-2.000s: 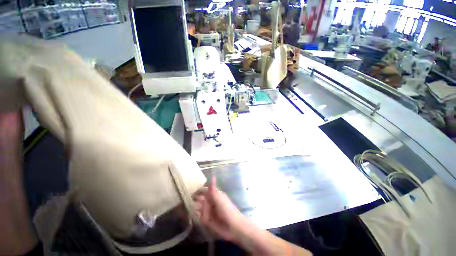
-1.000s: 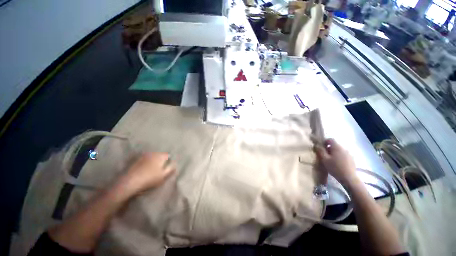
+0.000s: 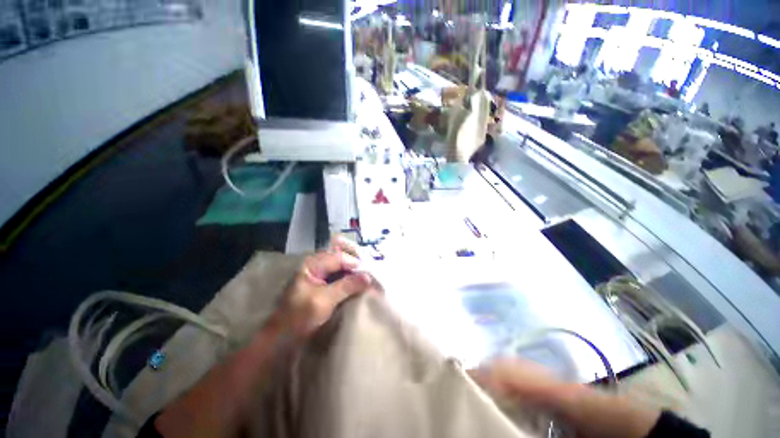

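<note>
A beige bag body [image 3: 368,368] lies over my lap and rises in folds towards the machine. My left hand [image 3: 321,291] pinches its upper edge just below the needle area of the white sewing machine head [image 3: 379,190]. My right hand [image 3: 522,385] is blurred, low on the right side of the cloth; its fingers are not clear, so its grip cannot be told. Cream bag handles [image 3: 107,346] loop out at the left, with a small shiny bit beside them. Another handle loop arches over the plate by my right hand.
The control screen box [image 3: 304,77] stands behind left of the head, with a green cloth [image 3: 257,195] below it. The bright bed plate [image 3: 505,312] spreads to the right. Beige bags with handle loops [image 3: 735,376] lie at the far right. Other workstations are behind.
The cloth was spread flat across the table front and is now bunched and raised. My left hand has moved forward to the needle area; my right hand has moved down and nearer.
</note>
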